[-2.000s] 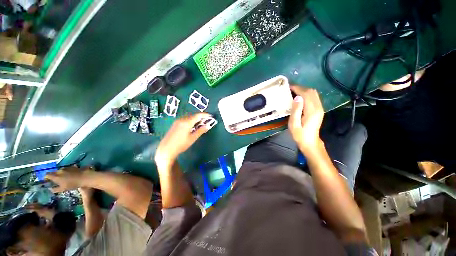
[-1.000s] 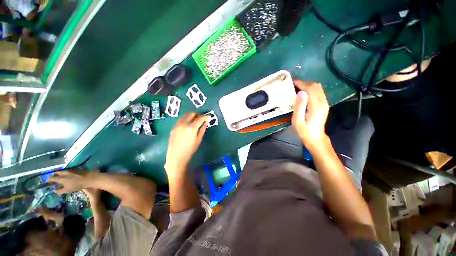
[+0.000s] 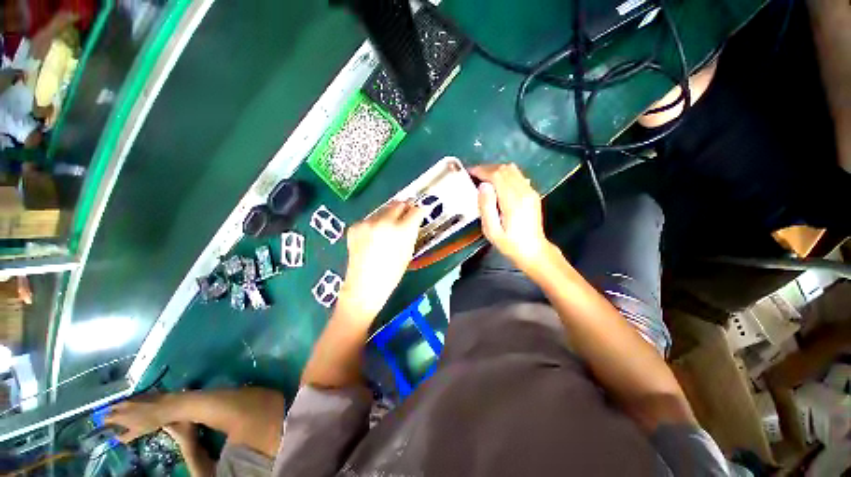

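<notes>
The cream plastic housing [image 3: 454, 186] lies tilted at the bench's front edge, with an orange-brown curved edge [image 3: 450, 252] under it. A white bracket [image 3: 430, 211] sits over the black oval inside it. My left hand [image 3: 381, 244] reaches over the housing's left part, fingertips closed at the bracket and partly hiding it. My right hand [image 3: 512, 212] grips the housing's right end. Three loose white brackets lie on the bench: one above [image 3: 328, 224], one at left [image 3: 293, 249], one nearer me [image 3: 327, 288].
A green basket of silver screws [image 3: 355, 147] touches a black screw tray [image 3: 439, 47]. A long black object [image 3: 392, 37] hangs over them. Two black cups [image 3: 285, 197], dark wrapped parts [image 3: 237, 279] and a coiled black cable [image 3: 583, 102] lie around. Another person's arm [image 3: 201, 408] is at lower left.
The view has shifted. My left hand has moved from beside the housing to over it, and a bracket now shows over the black oval. The long black object has come in at the top.
</notes>
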